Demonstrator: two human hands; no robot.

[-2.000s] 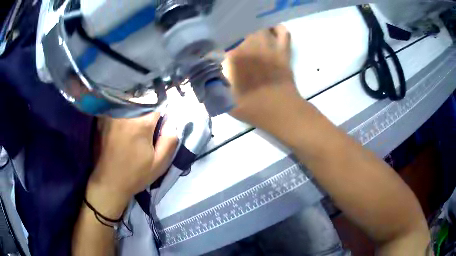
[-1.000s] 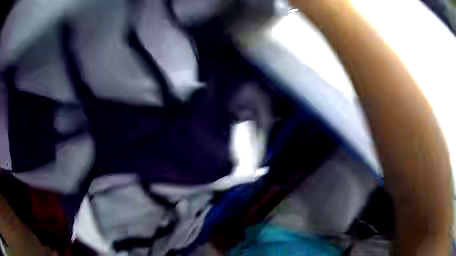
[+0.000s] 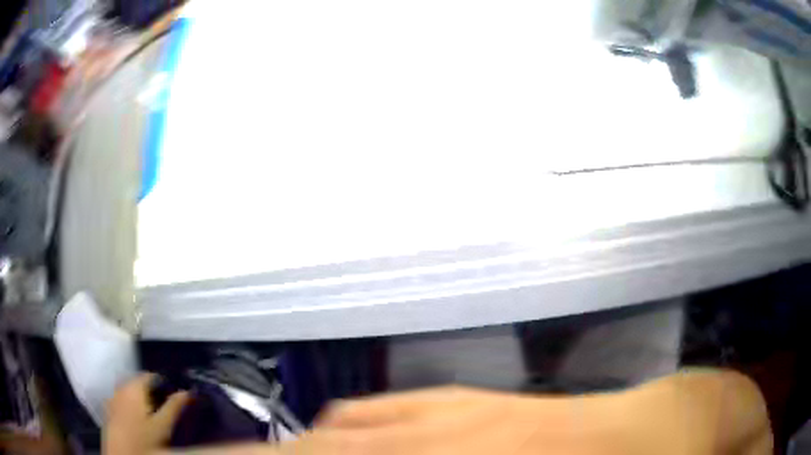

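Observation:
A pale piece of cloth (image 3: 93, 355) hangs at the lower left, beside the table's left end. A blurred hand, seemingly my left hand (image 3: 138, 418), is at its lower edge with fingers apart around dark cloth; its grip is unclear. My right arm lies across the bottom of the view, blurred and cut off by the edge; its fingers cannot be made out. Navy cloth (image 3: 200, 413) with pale and white parts lies below the table edge, partly hidden by the arm.
The white machine table (image 3: 356, 151) has a grey front edge and blue trim at left. The sewing machine (image 3: 756, 31) is cut off at the upper right, with a small dark part below it. Black scissors (image 3: 787, 173) lie at the right. Blurred workshop clutter is at the upper left.
The view has swung from the needle area, past navy and pale cloth below the table, to the table's left part. My right arm now crosses the bottom; the machine and scissors appear farther right.

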